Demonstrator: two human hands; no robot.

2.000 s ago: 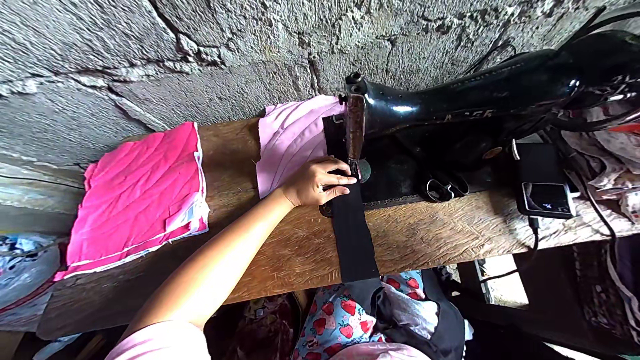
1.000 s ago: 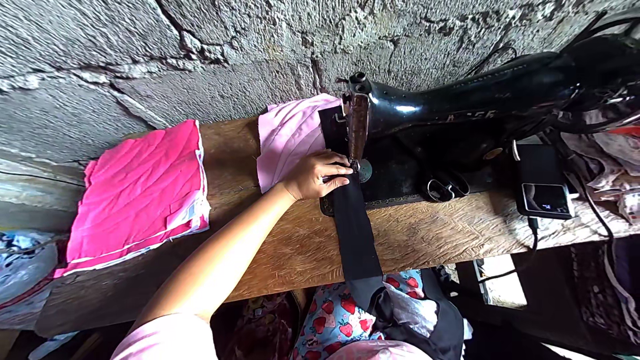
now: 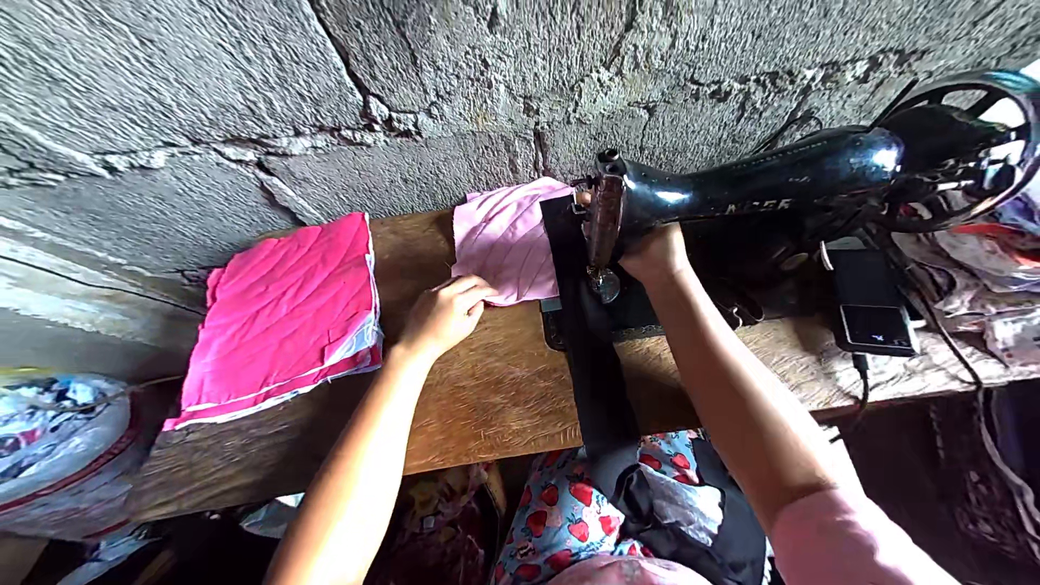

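My left hand rests at the lower left corner of a light pink quilted cloth, fingertips on its edge; whether they pinch it is unclear. My right hand reaches under the arm of a black sewing machine, behind the needle area, its fingers mostly hidden. A black fabric strip runs from beside the pink cloth, past the presser foot, over the table edge to the lap. The needle and foot are hard to make out.
Hot pink quilted cloths lie stacked at left on the wooden table. Right of the machine bed sits a small black device with a cable. A filled plastic bag stands at far left. A block wall runs behind.
My left hand has moved left and down, off the black strip, to the pink cloth's corner. My right hand has come into view and reached under the machine's arm. The view has shifted somewhat.
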